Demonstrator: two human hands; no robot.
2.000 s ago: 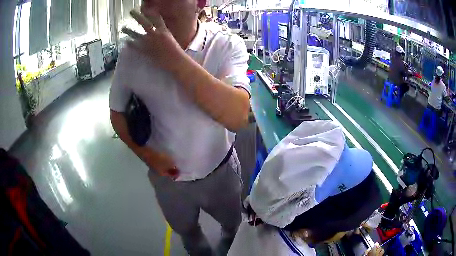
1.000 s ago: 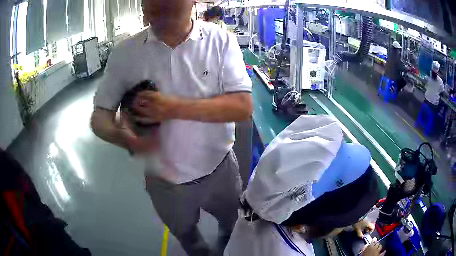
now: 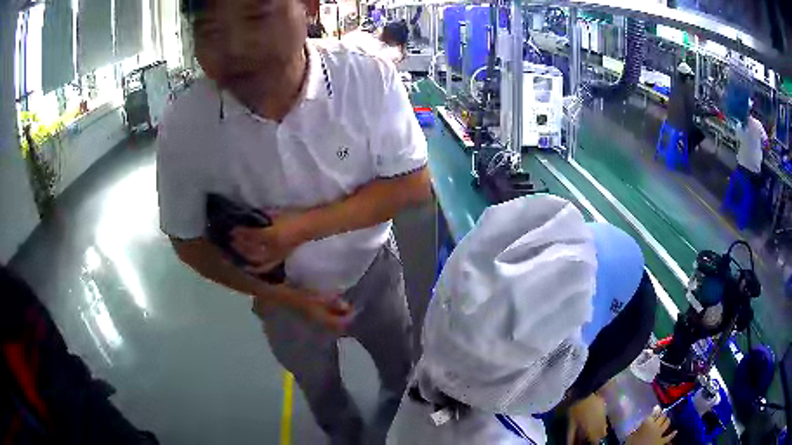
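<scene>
Neither of my hands is in view. A seated worker in a white cap with a light blue band (image 3: 512,304) is nearest, at the lower right. The worker's hands (image 3: 651,428) are at the bench by a pale, blurred piece; what they hold I cannot tell. A digital microscope (image 3: 714,291) stands beyond them. A red holder (image 3: 676,382) and a blue parts box (image 3: 705,417) are beside its base.
A standing person in a white polo shirt (image 3: 287,156) holds a black cap (image 3: 239,228). The green-topped bench (image 3: 599,239) runs back with machines on it. Workers sit on blue stools far right. A dark shape with red (image 3: 43,374) is at lower left.
The standing person's raised hand has come down to the waist, with the black cap held against the body, and the person leans forward. The seated worker's cap has turned, and the worker's hands have shifted.
</scene>
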